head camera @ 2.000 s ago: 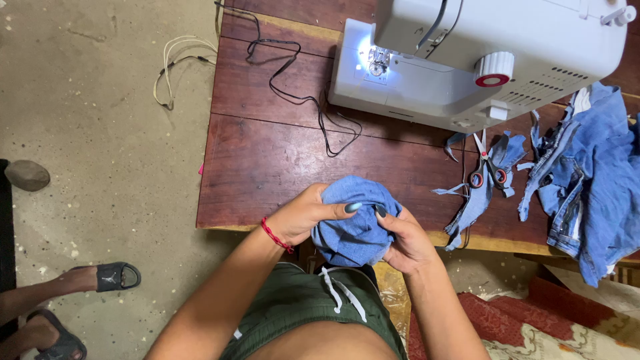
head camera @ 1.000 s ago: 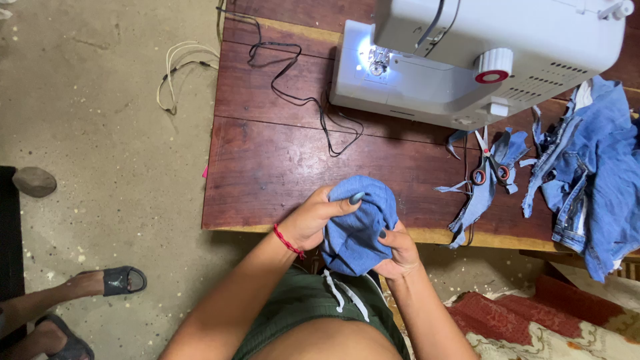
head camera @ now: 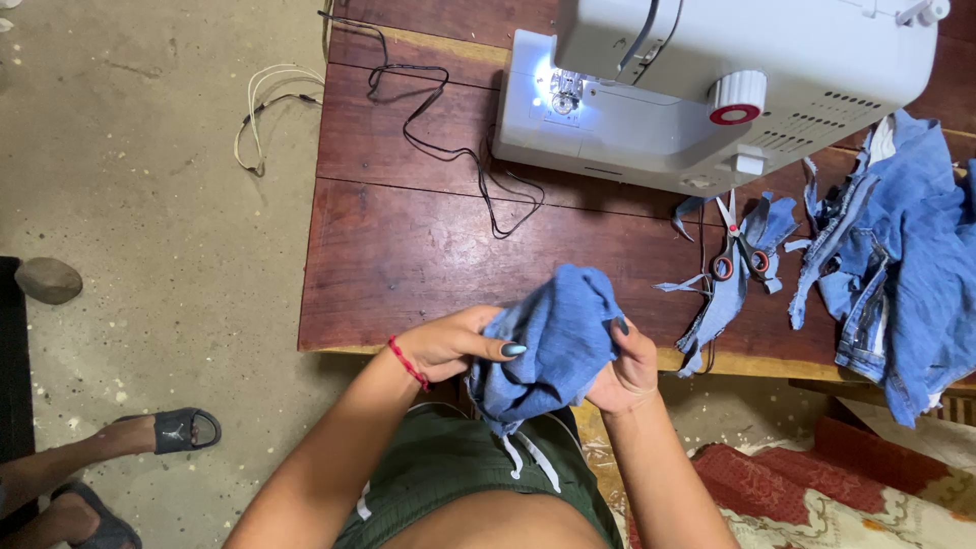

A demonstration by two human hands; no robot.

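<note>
Between my two hands, over the near edge of the table, is a bunched piece of blue denim (head camera: 553, 343). My left hand (head camera: 457, 343) grips its left side, thumb on top and fingers hidden beneath. At the right side, my right hand (head camera: 629, 370) pinches the cloth's edge with the thumb. Behind stands a white sewing machine (head camera: 686, 99) with its lamp lit. Scissors (head camera: 733, 240) with black and red handles lie slightly spread on denim scraps (head camera: 724, 305), right of my hands.
Cut denim garment pieces (head camera: 923, 252) hang over the table's (head camera: 412, 259) right front edge. Thin black cable (head camera: 450, 152) winds left of the machine. Another person's sandalled foot (head camera: 179, 431) is on the floor at the left. Patterned red and cream fabric (head camera: 793, 488) lies at the lower right.
The denim piece has changed shape in my hands, from a rounded, cap-like form to a looser, more upright bunch. Both hands have stayed on it.
</note>
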